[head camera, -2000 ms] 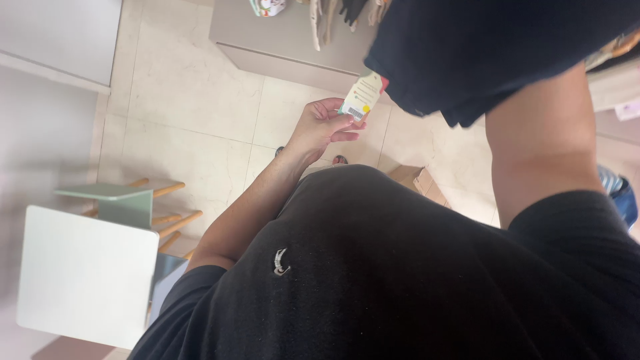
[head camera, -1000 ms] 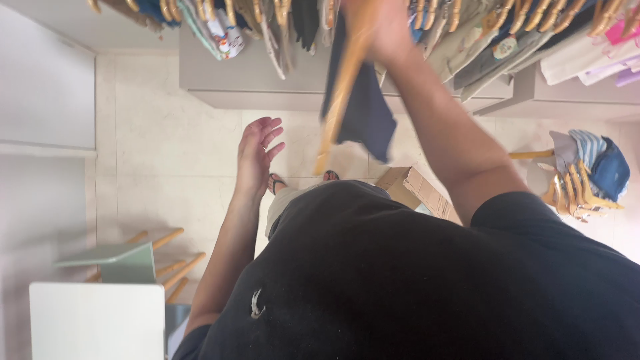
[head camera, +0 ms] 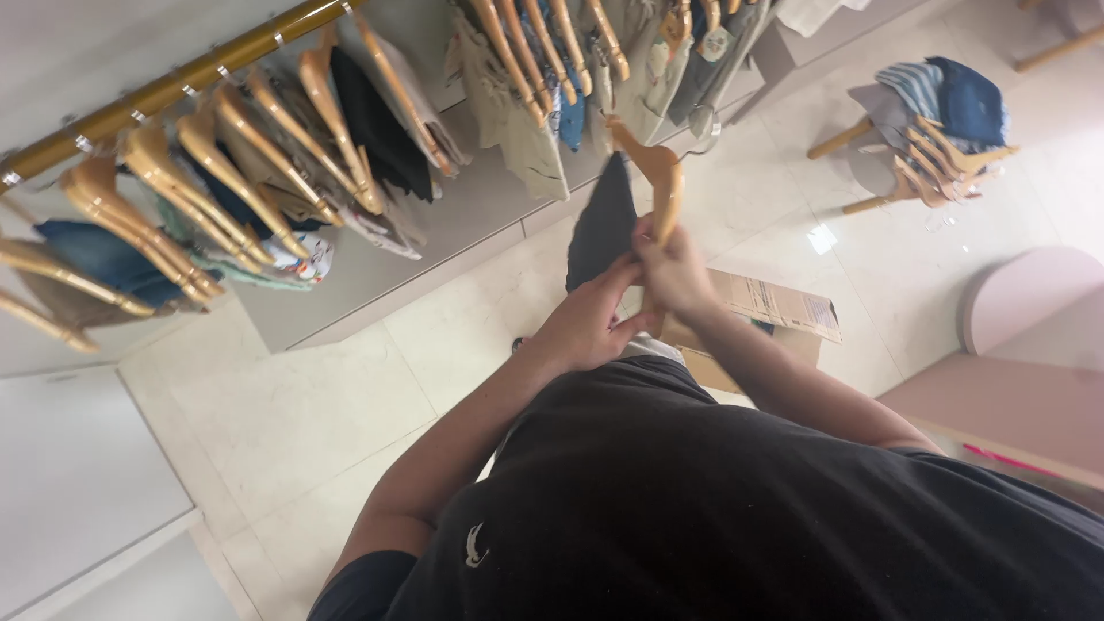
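In front of my waist a wooden clothes hanger (head camera: 662, 177) with a metal hook points up and to the right. My right hand (head camera: 677, 272) grips its lower arm. A dark navy garment (head camera: 604, 224) hangs at the hanger's left side. My left hand (head camera: 595, 319) is beside my right hand, with its fingers bent at the lower edge of the garment and the hanger. Whether the left fingers pinch the cloth or only touch it cannot be made out.
A brass-coloured rail (head camera: 198, 82) bears many wooden hangers with clothes above a grey plinth (head camera: 388, 267). An opened cardboard box (head camera: 776, 310) stands on the floor. Folded clothes and hangers lie on a stool (head camera: 871, 164) at right. A pink table (head camera: 1009, 414) stands at lower right.
My left hand has come over from the left to my right hand. The hanger and the dark garment are now lower, near my waist. The view has turned.
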